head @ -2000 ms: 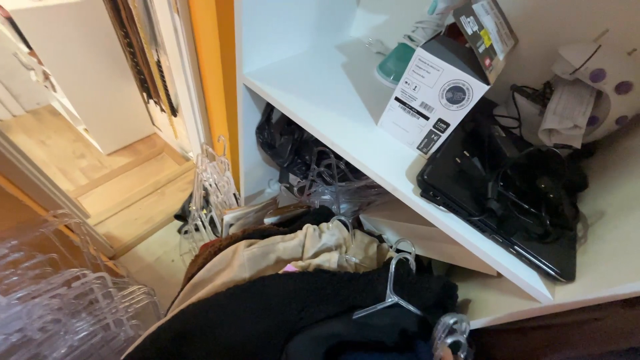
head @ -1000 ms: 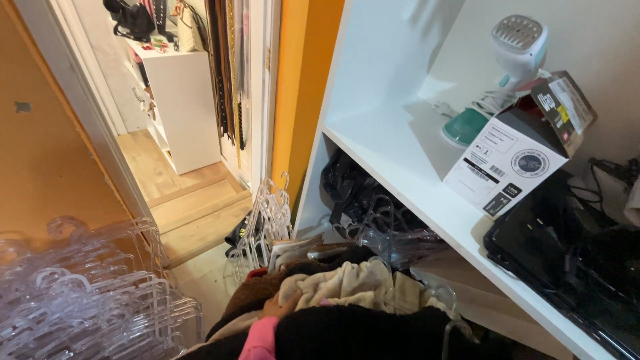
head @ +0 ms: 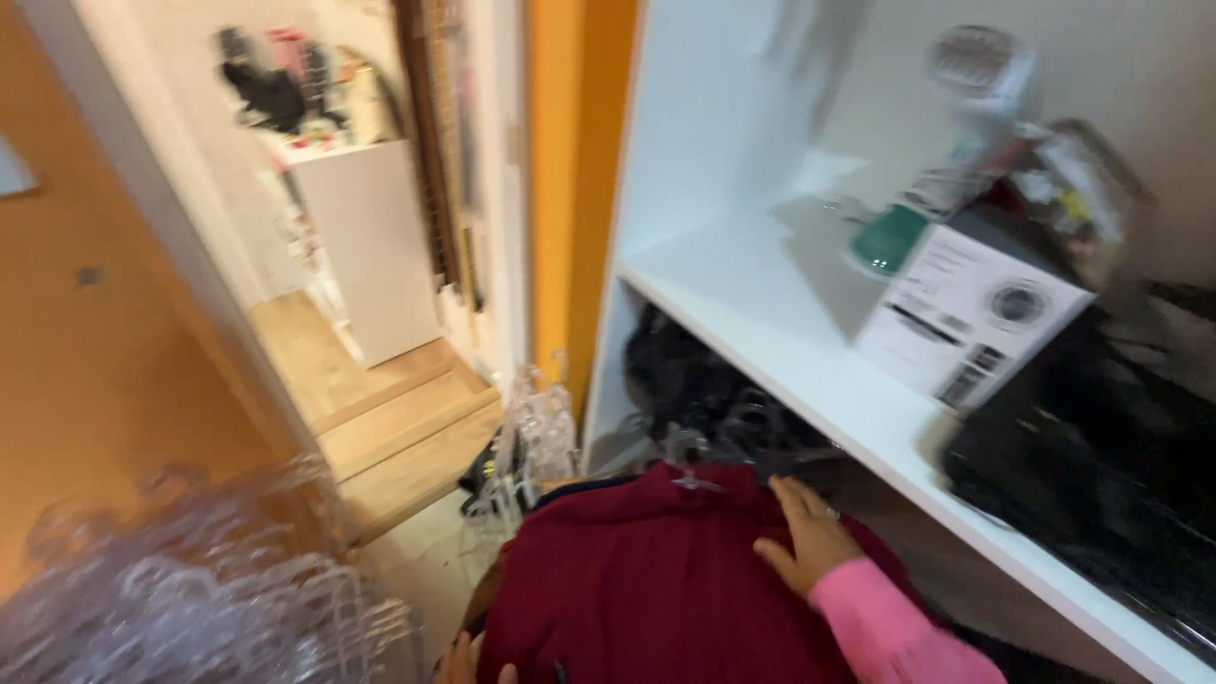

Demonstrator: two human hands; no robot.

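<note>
A dark red garment (head: pixel 655 579) on a clear plastic hanger (head: pixel 695 482) lies over the other clothes at the bottom centre. My right hand (head: pixel 812 537), below a pink sleeve, rests with fingers spread on the garment's upper right part, near the shelf edge. At the bottom edge my left hand (head: pixel 475 665) is partly in view at the garment's lower left side; whether it grips the cloth cannot be told. Beneath, parts of darker and brown clothing show at the left edge of the red one.
Clear plastic hangers (head: pixel 218 589) are heaped at lower left, with another bunch (head: pixel 541 427) beside the orange post. On the white shelf (head: pixel 760 332) at right are a printed box (head: pixel 969 318), a green and white garment steamer (head: pixel 893 237) and black items (head: pixel 1092 456). A doorway opens onto a wooden step (head: pixel 418 437).
The dark red garment now covers the beige and black clothes seen earlier. My right hand has come into view on it. The view has swung left toward the doorway.
</note>
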